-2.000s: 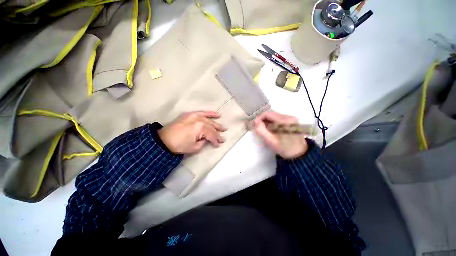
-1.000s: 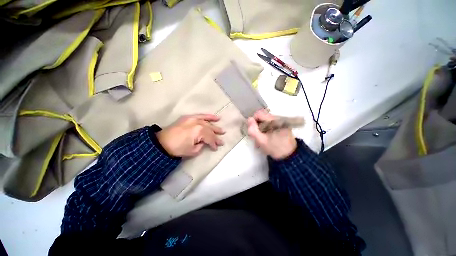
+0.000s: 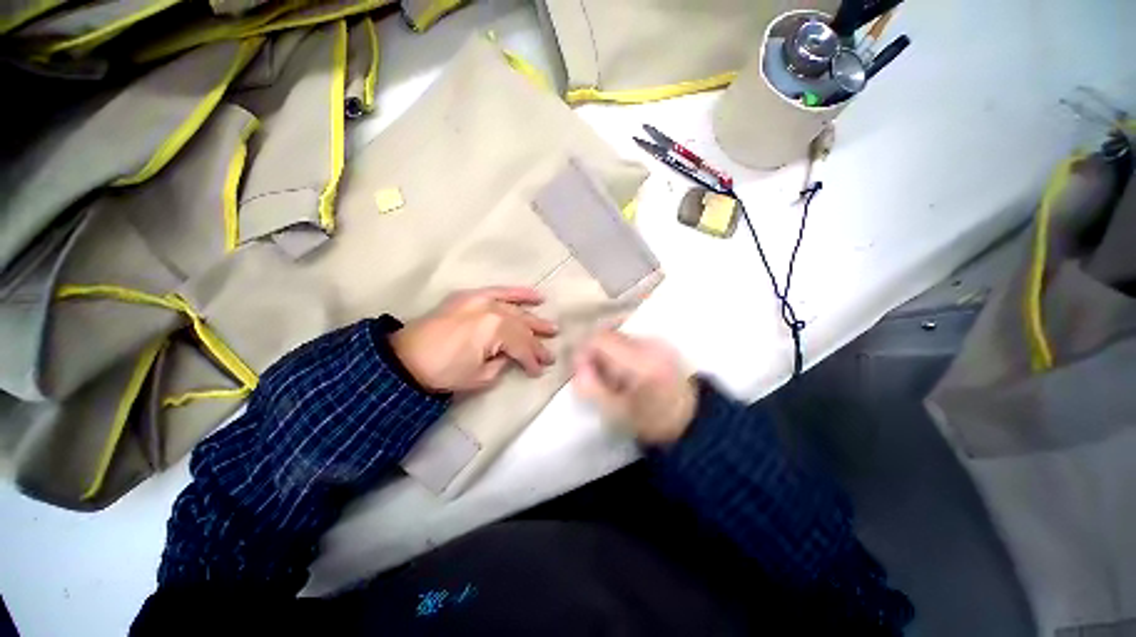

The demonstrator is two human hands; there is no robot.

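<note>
A beige bag body (image 3: pixel 411 137) lies flat on the white table, with a grey corner patch (image 3: pixel 596 228) at its right and another grey patch (image 3: pixel 442 459) near its lower edge. A small pale yellow label (image 3: pixel 391 200) is on the fabric. My left hand (image 3: pixel 480 340) rests flat on the bag with its fingers a little bent and holds nothing. My right hand (image 3: pixel 633 380) is motion-blurred over the bag's near right edge, its fingers curled. The brush or stick seen in it earlier cannot be made out now.
Red and dark thread snips (image 3: pixel 683 159), a yellow-brown block (image 3: pixel 709 213), a knotted black cord (image 3: pixel 789 294) and a pale tool cup (image 3: pixel 775 122) stand or lie to the right. A bag pile with yellow binding (image 3: pixel 175 162) is at the left. Another bag (image 3: pixel 1059 436) hangs beyond the right table edge.
My right hand has moved left and toward me along the bag's edge. The brown stick that showed in it has dropped from sight. My left hand has stayed nearly in place.
</note>
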